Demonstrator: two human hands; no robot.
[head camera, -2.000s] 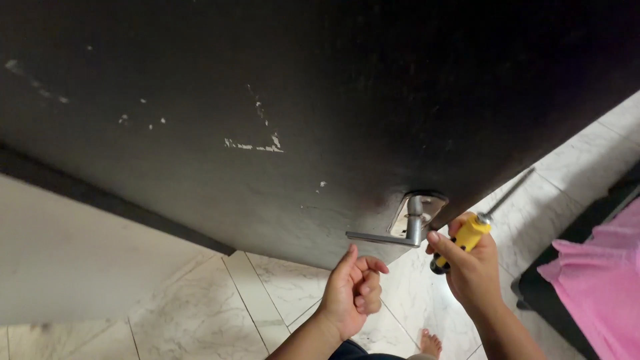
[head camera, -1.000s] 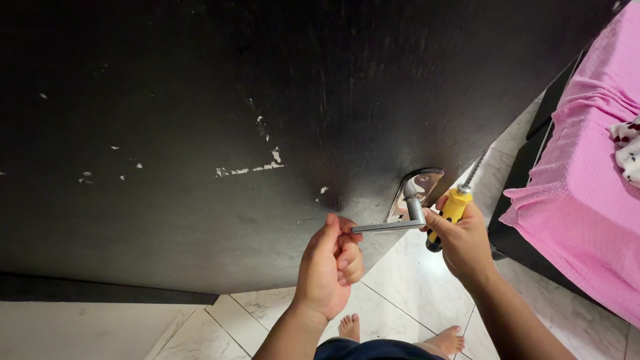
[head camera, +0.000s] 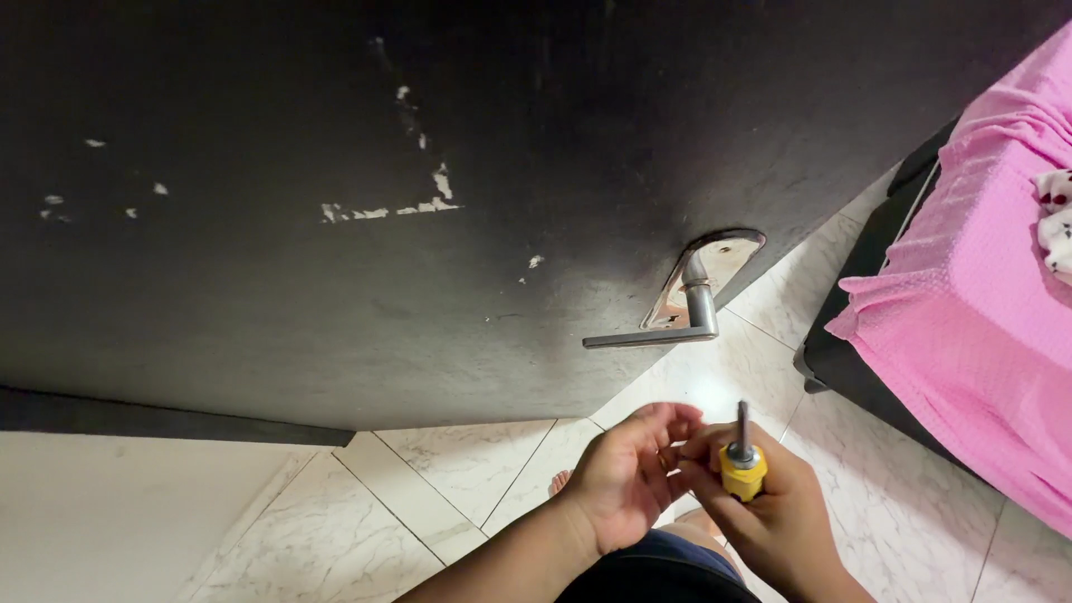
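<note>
My right hand (head camera: 766, 502) is closed around the yellow handle of a screwdriver (head camera: 743, 473), whose metal shaft points up and away from me. My left hand (head camera: 632, 477) is cupped palm inward, and its fingers meet the right fingertips; a small brassy thing shows between them, too small to name. Both hands are below the metal lever handle (head camera: 649, 337) of a dark door (head camera: 502, 285), apart from it. The lever comes out of a worn oblong escutcheon plate (head camera: 720, 266) near the door's edge.
On the right, a pink cloth (head camera: 988, 310) covers a dark piece of furniture (head camera: 879, 368), with a white spotted fabric thing (head camera: 1059, 234) on top. Marble-look tiles (head camera: 452, 469) cover the floor. A pale wall (head camera: 126, 502) stands at the lower left. My bare feet are partly visible below.
Both hands have come away from the lever handle, down toward my body, and now meet. The screwdriver has moved along in my right hand.
</note>
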